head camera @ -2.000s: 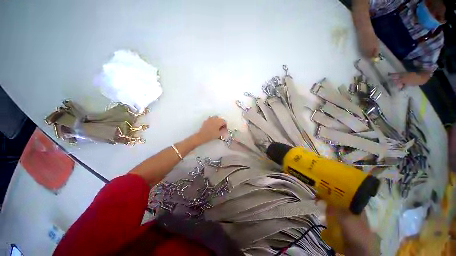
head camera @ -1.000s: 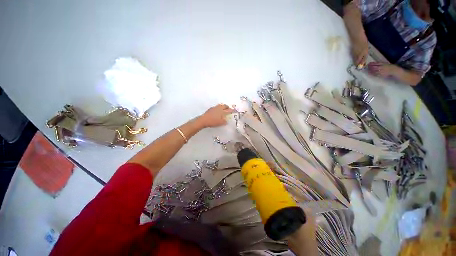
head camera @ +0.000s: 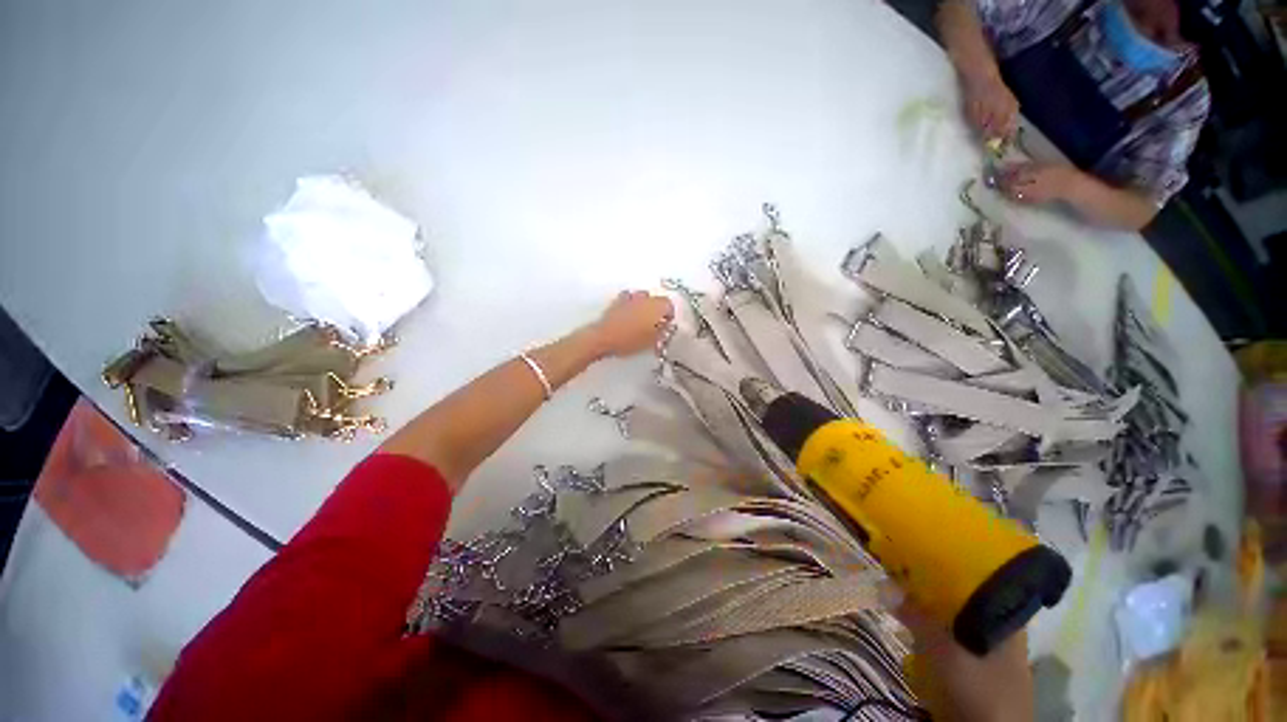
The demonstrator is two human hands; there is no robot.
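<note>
My left hand [head camera: 635, 323] is closed on the hook end of a beige webbing strap [head camera: 710, 391]. My right hand [head camera: 984, 677], mostly hidden, holds the yellow heat gun [head camera: 910, 515] by its grip. The gun's dark nozzle points up and left, over the straps just right of my left hand. Many straps [head camera: 706, 576] lie in a bunch in front of me. Their silver snap hooks [head camera: 529, 550] are heaped at the left end.
Other strap piles [head camera: 974, 353] lie to the right. Straps with gold hooks [head camera: 233, 381], a white crumpled bag [head camera: 346, 257] and a red-orange piece [head camera: 110, 491] are at left. A person [head camera: 1087, 106] works at upper right. Yellow-orange fabric [head camera: 1200, 663] is at lower right.
The heat gun moved left and turned upright, then swung back right and now points up-left. My left hand moved up and right to a hook end among the upper straps.
</note>
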